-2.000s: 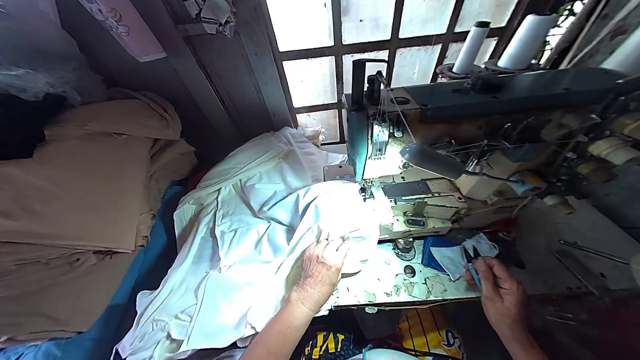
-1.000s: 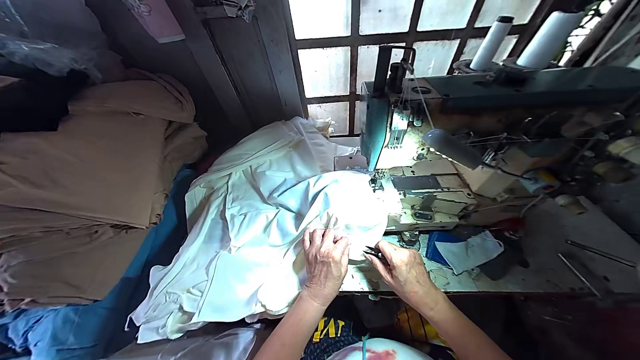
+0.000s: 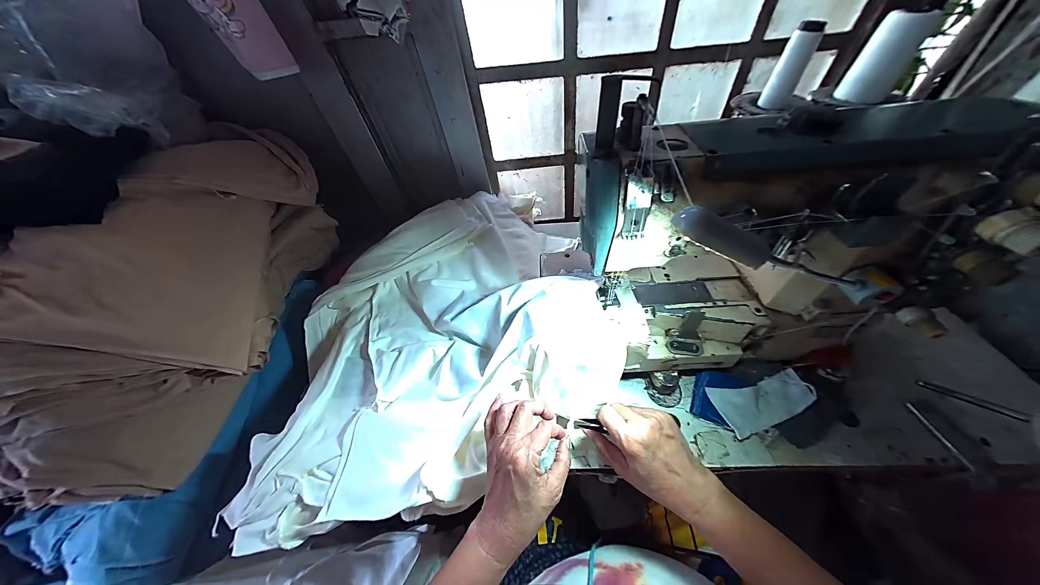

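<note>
White fabric lies in loose folds on the table, its right part under the needles of an industrial sewing machine. My left hand rests at the front edge of this fabric, thumb and index finger brought close together on what seems to be its edge. Just to the right, my right hand holds a small dark pointed tool, perhaps thread snips, its tip directed at the left fingers. A lamp hangs beside the needle area, and bright light washes out the fabric there.
Stacked brown fabric sits at the left over blue cloth. White thread cones stand above the machine. White and blue cloth scraps lie right of my right hand, with thin metal rods farther right.
My right hand has come left from beside the cloth scraps to my left hand, bringing the dark tool. Since one second ago, my left thumb and index finger have drawn together.
</note>
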